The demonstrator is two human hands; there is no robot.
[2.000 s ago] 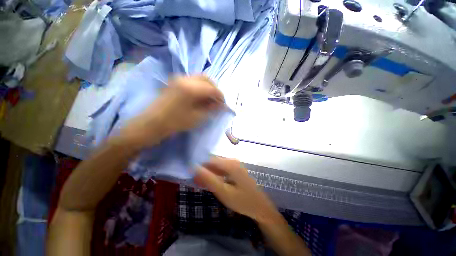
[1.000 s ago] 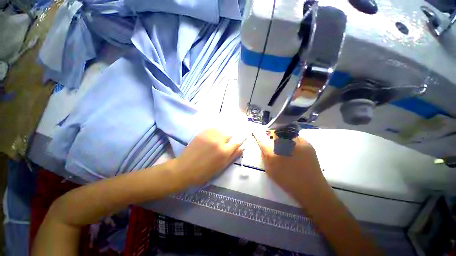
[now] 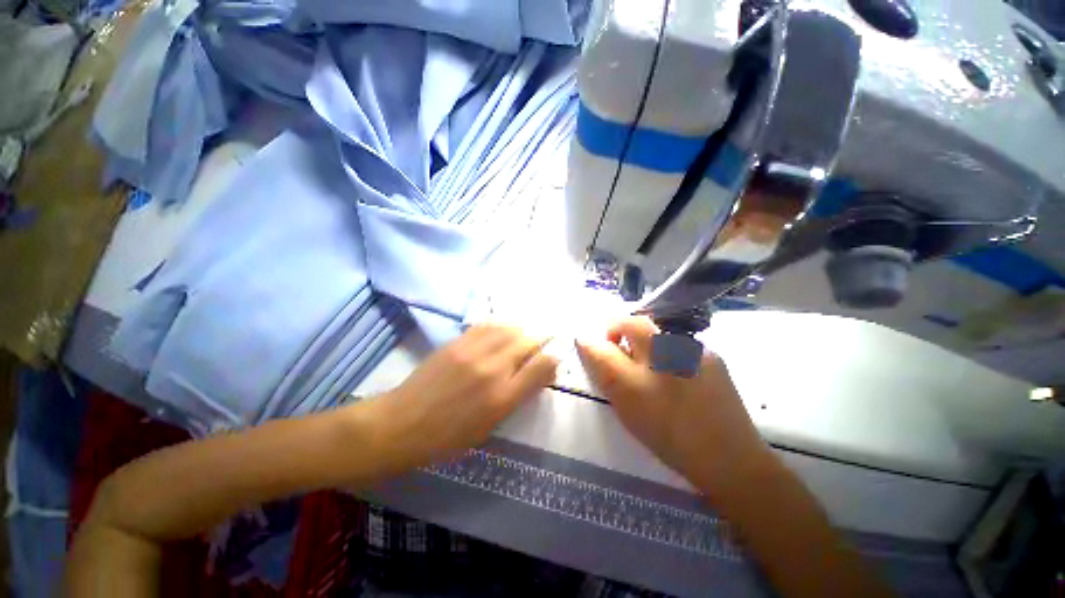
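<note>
The white sewing machine head (image 3: pixel 701 152) with a blue stripe stands at the right. My left hand (image 3: pixel 473 380) and my right hand (image 3: pixel 660 391) lie on the white bed just below the needle area, fingertips close together. Bright glare washes out the spot at the fingertips, so the needle, presser foot and any cloth between the fingers cannot be made out. The grey knob (image 3: pixel 676 354) overlaps my right hand. Light blue panels (image 3: pixel 269 257) lie piled and fanned left of my left hand.
A printed ruler strip (image 3: pixel 584 502) runs along the front table edge. A red crate (image 3: pixel 321 543) with scraps and dark plaid cloth (image 3: pixel 409 537) are below it. A brown surface (image 3: pixel 58 257) is at the far left. More blue cloth (image 3: pixel 409 18) lies at the back.
Two seconds ago both hands were at the blue pile; by one second ago they had moved right to the needle area. Since then they have shifted slightly toward the front edge.
</note>
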